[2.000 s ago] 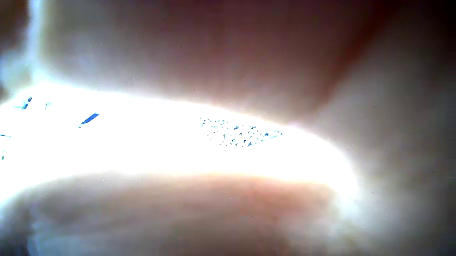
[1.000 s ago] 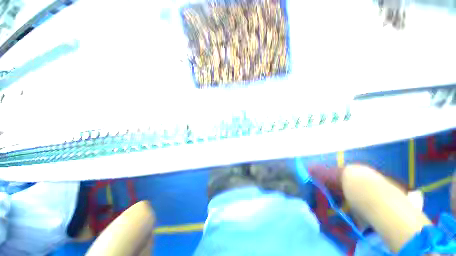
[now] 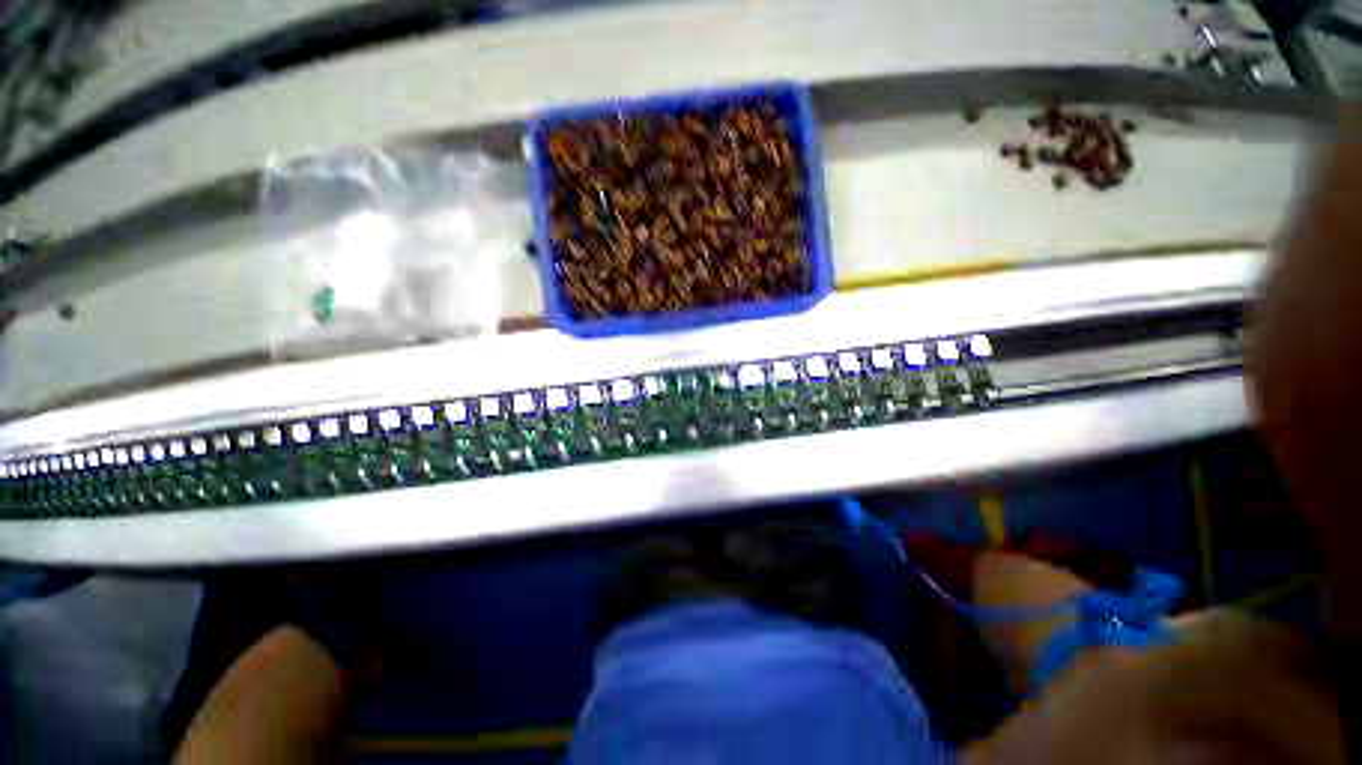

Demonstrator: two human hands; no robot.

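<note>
A long row of green circuit boards (image 3: 642,423) with small white blocks along the far edge lies in the track. Behind it stands a blue bin (image 3: 819,209) full of brown-copper coils. A bare forearm shows at the lower left, but my left hand is out of the picture. My right hand (image 3: 1195,710) is blurred and cut off at the lower right, close to the camera, with a blue wrist strap (image 3: 1098,625) and cord. Its fingers cannot be made out. A large blurred brown shape at the right edge may be part of it.
A clear crumpled bag (image 3: 381,262) with a green mark lies left of the bin. A small pile of loose dark reddish-brown components (image 3: 1087,147) lies right of it. A pale conveyor rail (image 3: 1105,377) continues right of the boards. Grey cloth (image 3: 97,650) shows at the lower left.
The washed-out, covered view has cleared to show the bench. The bin now appears lower in the picture, and the strapped right wrist has moved left and up. A blurred shape has appeared at right.
</note>
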